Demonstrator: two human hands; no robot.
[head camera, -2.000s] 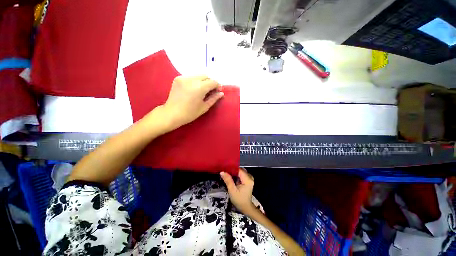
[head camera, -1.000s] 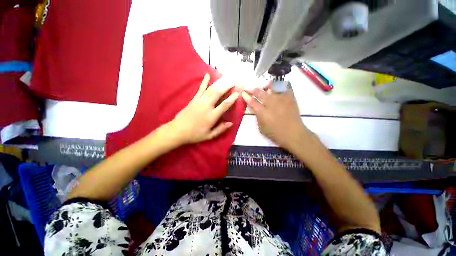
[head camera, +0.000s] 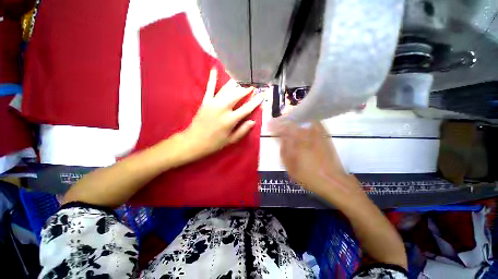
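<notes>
A red cut panel (head camera: 169, 82) lies on the white machine table, its right edge running up to the needle area. My left hand (head camera: 221, 117) rests flat on it with spread fingers, the fingertips close to the presser foot (head camera: 278, 98). My right hand (head camera: 306, 144) is at the right of the panel edge, just below the foot. It is blurred and partly hidden by the machine head, so whether its fingers hold anything cannot be told. The sewing machine head (head camera: 349, 60) looms large over the needle area.
A second red panel (head camera: 76, 65) lies at the left, beside a red bundle with a light blue band (head camera: 10, 89). A brown cardboard box (head camera: 456, 150) stands at the right. The dark ruler edge (head camera: 404, 186) runs along the front, with blue crates (head camera: 336, 248) below.
Since two seconds ago, my right hand has come up from the panel's lower corner to the needle area. The panel and my left hand are nearer the foot. The machine head now looks larger and closer.
</notes>
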